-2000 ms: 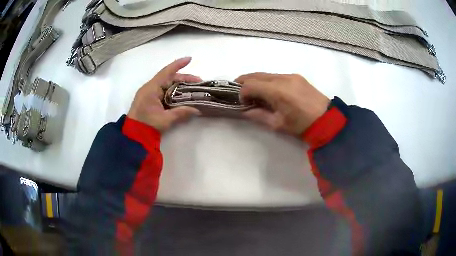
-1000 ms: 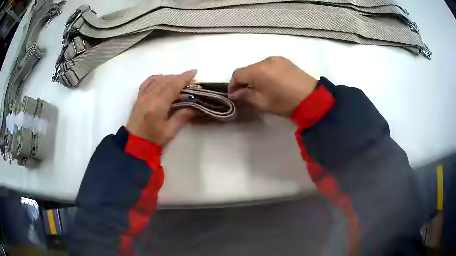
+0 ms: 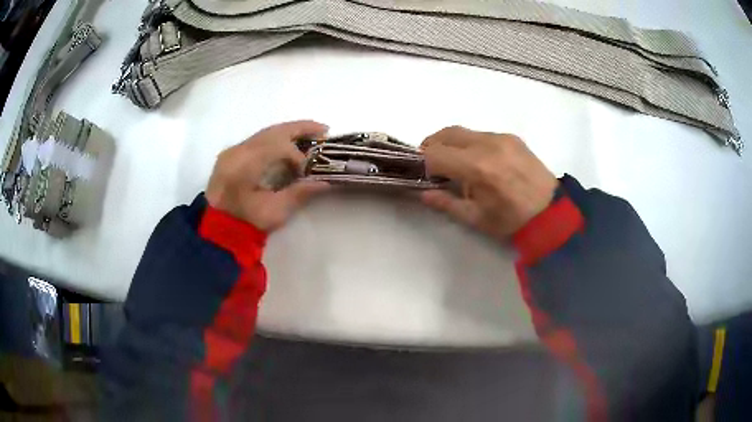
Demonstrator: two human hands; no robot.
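Note:
A coiled strap [image 3: 371, 176] is held as a flat, layered oval bundle above the white table. Silvery metal shows inside the coil and on its far edge. My left hand [image 3: 260, 175] grips its left end, with the thumb on the near side and fingers on the far side. My right hand [image 3: 488, 175] grips its right end the same way. Both ends of the bundle are partly hidden by my fingers. No white band shows around this bundle.
Long webbing straps [image 3: 462, 41] lie across the far side of the table [image 3: 371, 272], hardware at their ends. Finished bundles [image 3: 62, 177] with white middles stand at the left. More straps with hooks [image 3: 49, 78] lie at the far left edge. Yellow lines mark the dark floor.
A second ago the coil's right end was loose and rounded beside my right fingers. Now my right hand is around that end and the bundle is longer and flatter.

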